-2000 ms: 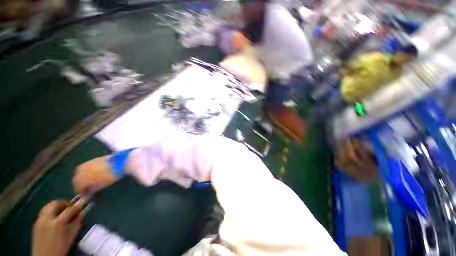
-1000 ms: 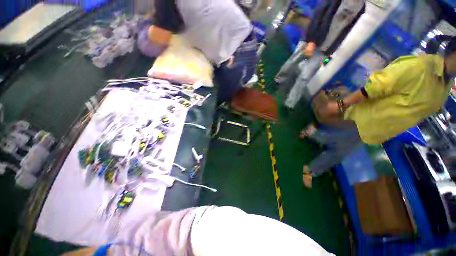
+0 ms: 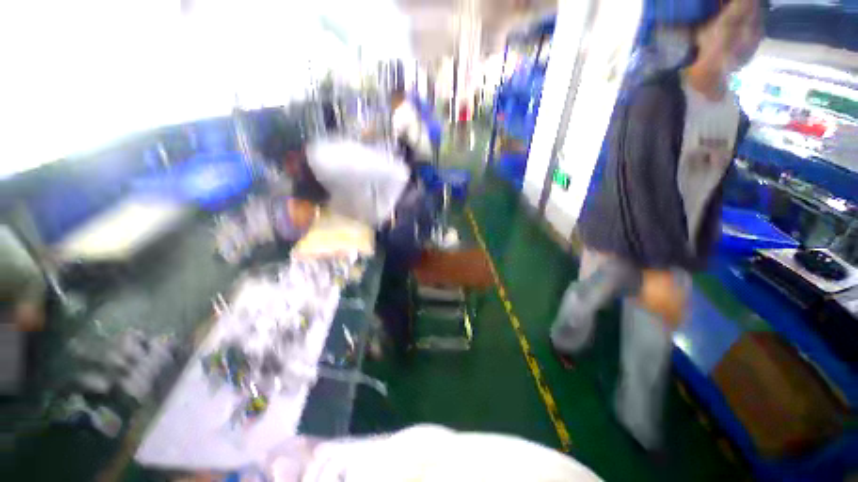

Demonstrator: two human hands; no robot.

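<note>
The picture is blurred. A white sheet (image 3: 193, 424) lies on the dark green bench, left of centre. A heap of circuit boards and white cords (image 3: 278, 315) lies on its far part. One circuit board (image 3: 254, 406) with a yellow part lies nearer on the sheet. My right arm in a white sleeve crosses the bottom edge. Only a small blurred bit at the sheet's near edge may be my right wrist; my right hand is cut off. My left hand is not in view.
White parts (image 3: 118, 362) lie on the conveyor at left. A seated person (image 3: 362, 184) works beyond the sheet beside a cream cushion (image 3: 334, 236). A person in a dark jacket (image 3: 644, 179) walks in the aisle at right. A brown stool (image 3: 456, 267) stands beside the bench.
The view has tilted up and turned towards the aisle. The sheet appears smaller and further off. A person in a dark jacket is now close at right; the person in yellow is out of view.
</note>
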